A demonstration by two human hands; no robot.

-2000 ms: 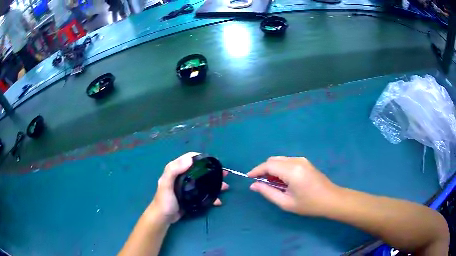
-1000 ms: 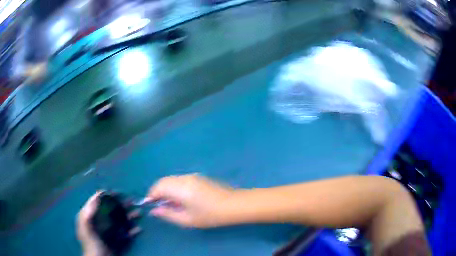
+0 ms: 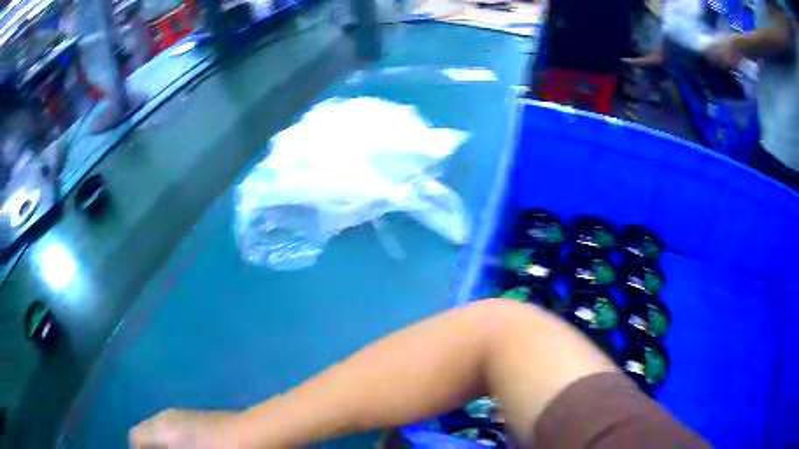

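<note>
My right hand (image 3: 186, 430) is at the bottom left of the view, blurred and cut off by the bottom edge. Its fingers are hidden, and I cannot see a screwdriver or tell what it holds. My right forearm crosses the lower middle of the view. My left hand and the housing it held are out of the picture. Several round black housings (image 3: 646, 318) with green inside stand in rows in the blue tote (image 3: 648, 158) at the right. My arm hides some of them.
A crumpled whitish plastic bag (image 3: 350, 167) lies on the blue-green bench (image 3: 236, 342) left of the tote. Two black housings (image 3: 91, 195) sit on the green conveyor at the left. A person (image 3: 775, 83) and a red stool (image 3: 578, 90) are beyond the tote.
The view has swung right, bringing the tote and its housings into full view. My left hand with its housing has left the picture. My right hand now shows lower and further left.
</note>
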